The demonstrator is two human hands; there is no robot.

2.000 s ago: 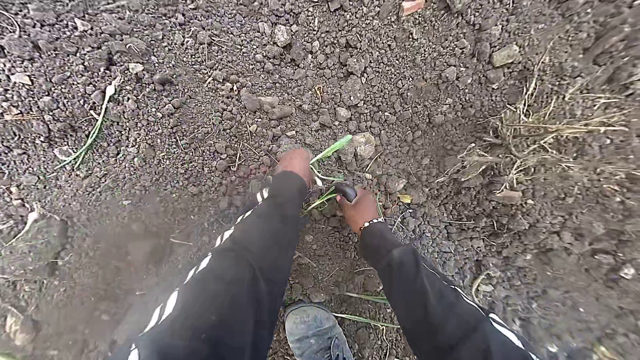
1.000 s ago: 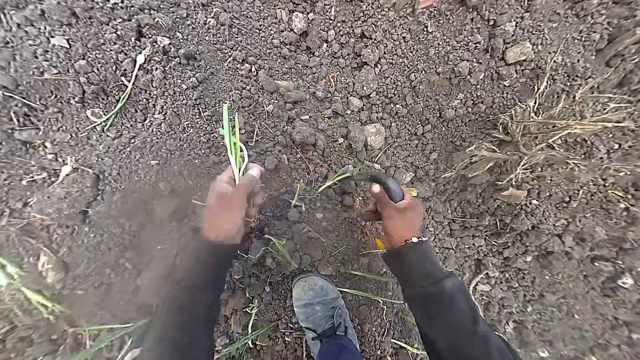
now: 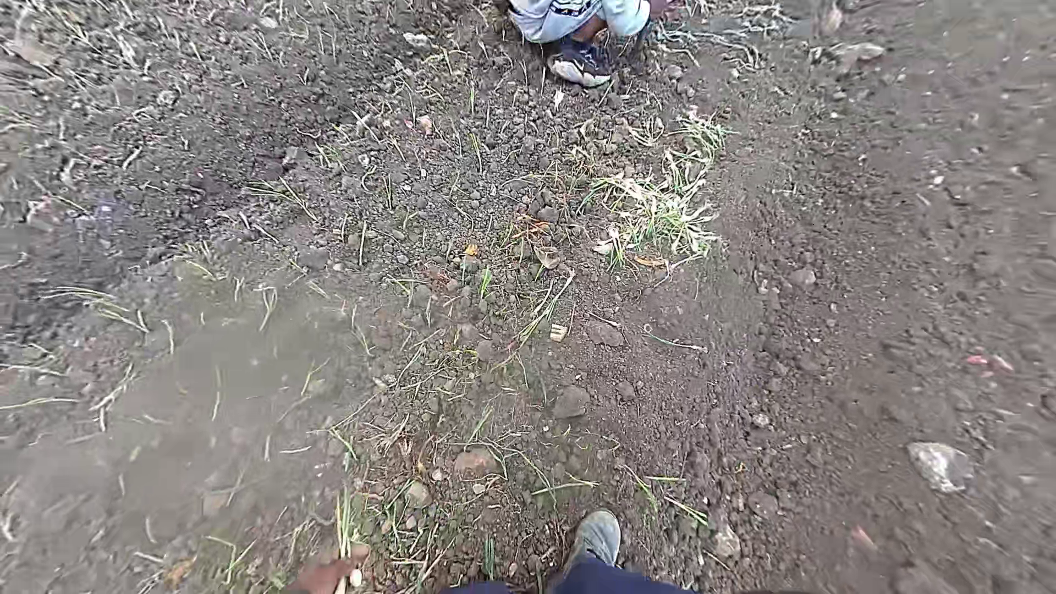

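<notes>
My left hand [image 3: 323, 575] shows at the bottom edge, left of centre, its fingers closed around a few green-and-white plant stalks [image 3: 344, 528] that stand up from it. Pale bulb-like ends show beside the fingers. The view cuts off the rest of that hand. My right hand is out of the picture. Thin green shoots [image 3: 485, 283] grow or lie across the soil around the middle, and a heap of pulled green-and-white plants [image 3: 660, 210] lies on the ground in the upper middle.
Another person's shoe [image 3: 580, 62] and light-coloured clothing are at the top. My own shoe [image 3: 596, 536] rests on the soil at the bottom. A pale stone [image 3: 940, 466] sits at the right, a brown stone [image 3: 476, 462] near the lower centre.
The view has swung far to other ground, with another person now at the top. The right hand with its dark curved tool has gone out of sight; the left still holds stalks.
</notes>
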